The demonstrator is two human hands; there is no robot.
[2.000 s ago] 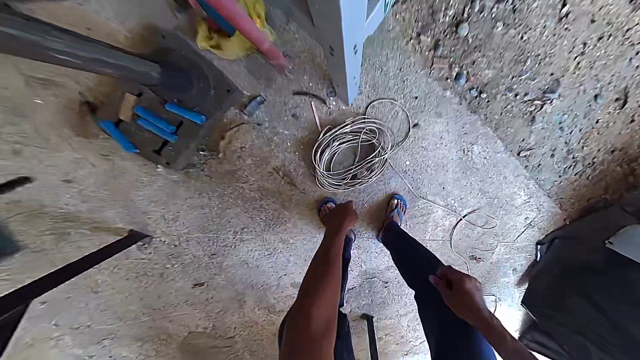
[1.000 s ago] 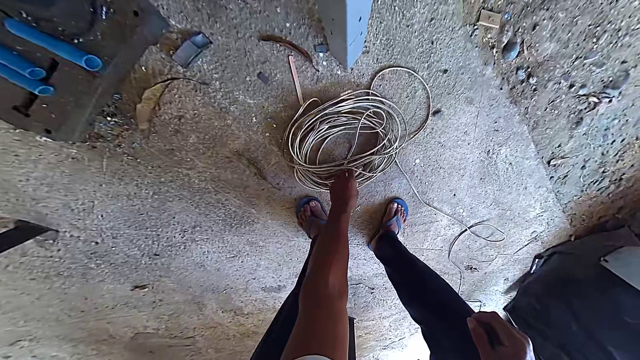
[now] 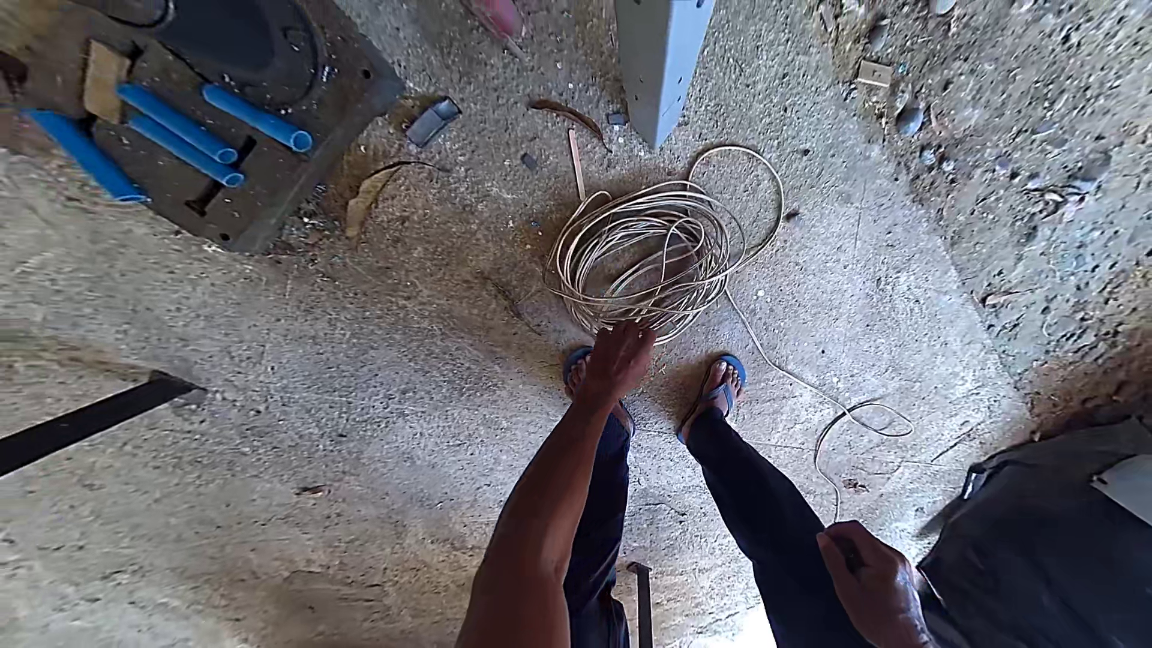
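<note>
A loose coil of thin, pale cable (image 3: 648,261) lies on the concrete floor in front of the feet. My left hand (image 3: 621,360) reaches down over the coil's near edge, fingers bent; whether it grips any strands is hidden by the back of the hand. From the coil a single length of cable runs right, makes a small loop on the floor and rises to my right hand (image 3: 868,576). That hand is closed around the cable beside the right leg, and a dark patch shows between its fingers, too unclear to name.
Blue plastic pipe pieces (image 3: 261,117) and a wooden block (image 3: 105,81) lie on a dark metal base plate (image 3: 270,193) at upper left. A grey metal post (image 3: 661,72) stands beyond the coil. Black metal bars (image 3: 90,423) are at left and bottom; a dark covered object (image 3: 1053,531) sits at lower right.
My left hand was above the feet at first, then came to the coil's near edge, where it still is. The view has shifted and come closer to the floor since the first frame.
</note>
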